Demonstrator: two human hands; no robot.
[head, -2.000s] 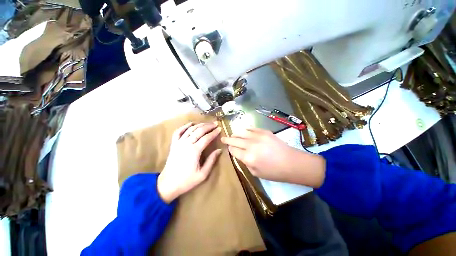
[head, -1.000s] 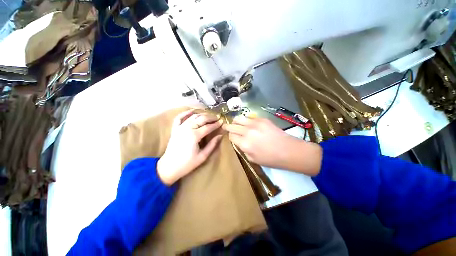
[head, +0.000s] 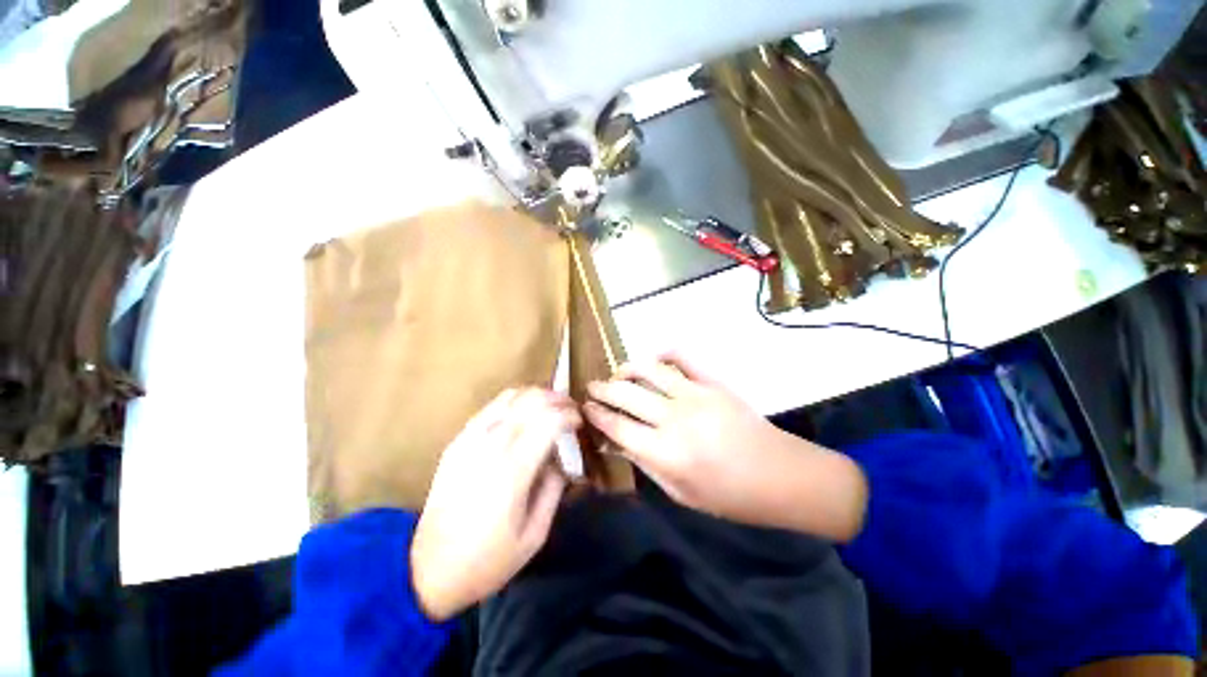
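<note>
The tan-brown fabric panel point(head: 437, 344) lies flat on the white table, its top right corner at the presser foot point(head: 561, 212). A zipper point(head: 593, 302) with a gold tooth line runs from the foot down along the panel's right edge. My left hand point(head: 496, 483) pinches the panel's right edge near the table's front, where a white layer point(head: 569, 443) shows. My right hand point(head: 688, 430) holds the zipper beside it, its fingertips close to my left fingertips. The zipper's lower part is partly hidden by my hands.
The white sewing machine point(head: 662, 33) spans the top. A zipper bundle point(head: 821, 185) lies under its arm, beside red-handled snips point(head: 728, 242) and a black cord point(head: 847, 325). Another bundle point(head: 1138, 179) is at far right. Brown cut pieces point(head: 60, 318) are heaped at left. Blue items sit lower right.
Both hands have moved down from near the presser foot toward the table's front edge. The panel's right edge is now opened, showing the white layer. The camera view has shifted.
</note>
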